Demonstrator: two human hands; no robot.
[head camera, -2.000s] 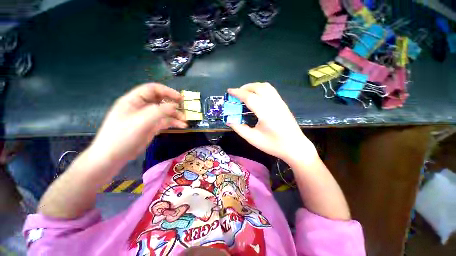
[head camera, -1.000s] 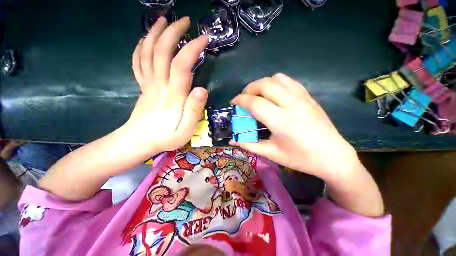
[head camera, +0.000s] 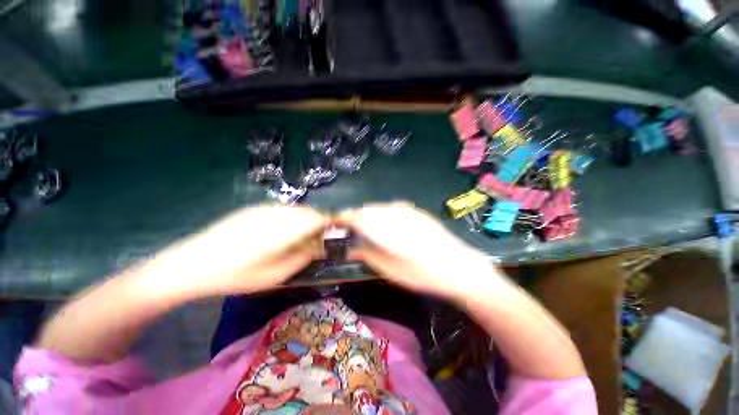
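Observation:
The view is blurred. My left hand (head camera: 284, 241) and my right hand (head camera: 382, 243) meet at the bench's front edge. Between their fingertips is a small dark clipped unit (head camera: 335, 245), mostly hidden by the fingers; its clips cannot be made out. Both hands are closed around its sides. Several loose dark shiny plastic units (head camera: 318, 175) lie on the bench behind the hands. A heap of pink, yellow and blue binder clips (head camera: 519, 194) lies to the right of my right hand.
A black compartment tray (head camera: 421, 79) stands across the back, with coloured clips at its left end. More dark units (head camera: 49, 183) lie far left. A small clip group (head camera: 652, 136) lies at right, beside a pale block (head camera: 719, 138). A cardboard box (head camera: 600, 324) with a white bag is below right.
The view has tilted up, bringing the tray and box into sight. My left hand, spread open a second ago, has closed in on the unit opposite my right hand.

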